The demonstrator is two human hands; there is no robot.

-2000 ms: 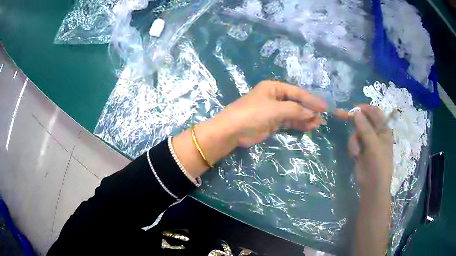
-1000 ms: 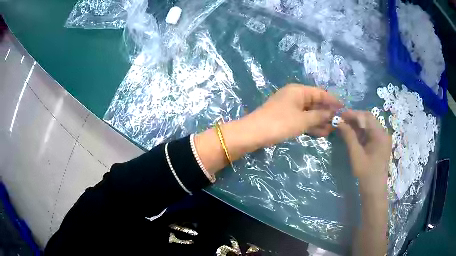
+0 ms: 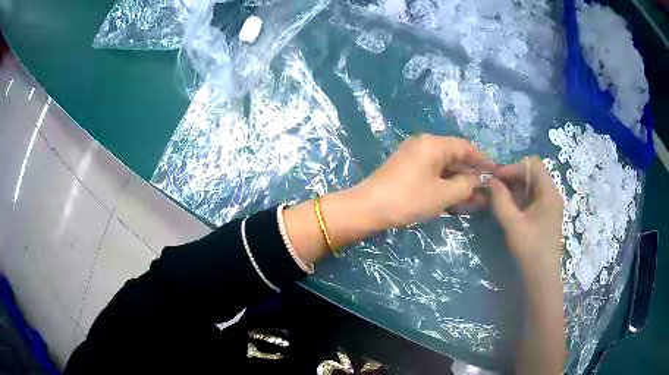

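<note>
My left hand (image 3: 422, 179) and my right hand (image 3: 534, 205) meet fingertip to fingertip above the plastic sheet. A small whitish piece (image 3: 484, 178) shows between the fingertips of both hands; fingers cover most of it. A narrow pale stick (image 3: 527, 176) seems to show at my right fingers, blurred. A loose heap of white perforated discs (image 3: 600, 212) lies just right of my right hand. Clear holed pieces (image 3: 480, 110) lie scattered behind the hands. One smooth white assembled piece (image 3: 251, 29) lies apart at the upper left, on the clear bag.
The blue tray (image 3: 587, 102) with white caps (image 3: 612, 62) stands at the upper right. More clear pieces lie at the top. A dark flat phone (image 3: 644, 282) lies at the far right. The crinkled plastic sheet (image 3: 249, 139) covers the green bench, and a clear bag (image 3: 213, 55) bunches at upper left.
Both hands have come together from slightly apart. The white disc, seen plainly at the fingertips a second ago, is now mostly covered by fingers. The view has shifted a little.
</note>
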